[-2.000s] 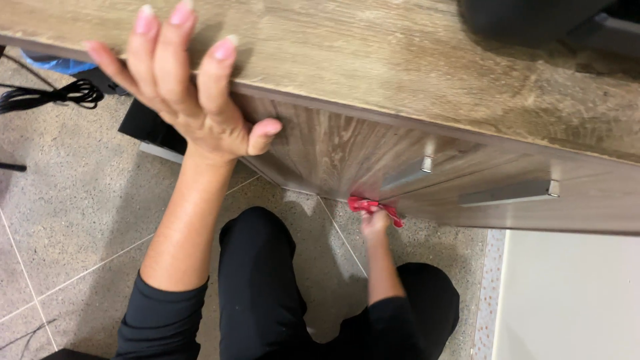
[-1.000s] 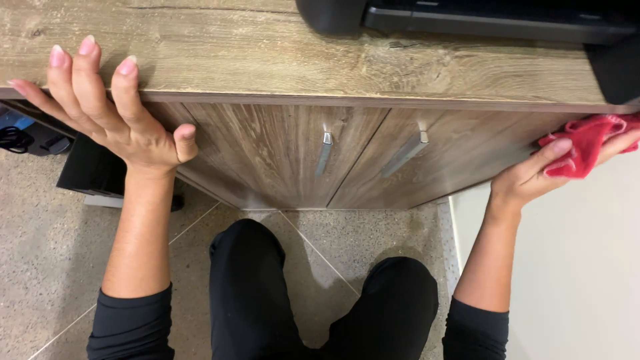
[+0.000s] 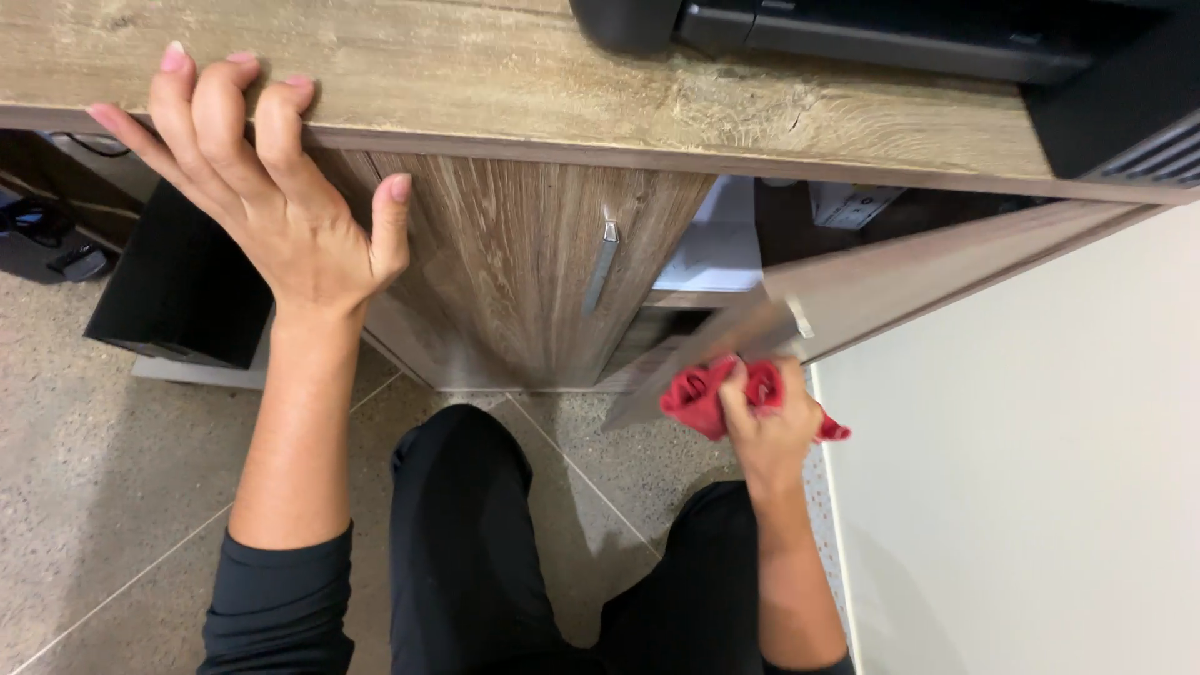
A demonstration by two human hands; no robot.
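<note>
My left hand (image 3: 291, 206) rests with spread fingertips on the front edge of the wood-grain cabinet top (image 3: 450, 75), holding nothing. In my right hand (image 3: 773, 427) is a crumpled red cloth (image 3: 703, 398), close to the edge of the right cabinet door (image 3: 900, 281). That door stands ajar and is partly blurred, with its metal handle (image 3: 799, 317) just above the cloth. The left cabinet door (image 3: 506, 253) is closed and bears a metal handle (image 3: 601, 267). Whether the cloth touches the door is unclear.
A black printer-like device (image 3: 881, 47) stands on the top at the right. Inside the cabinet are white papers (image 3: 717, 239) and a small box (image 3: 851, 204). A black box-shaped unit (image 3: 187, 281) stands at left. A pale wall (image 3: 1012, 469) borders the right side.
The right cabinet door, closed one second ago, now stands ajar. My right hand has come with the red cloth from beside the wall at far right to the door. My left hand stays on the top's edge.
</note>
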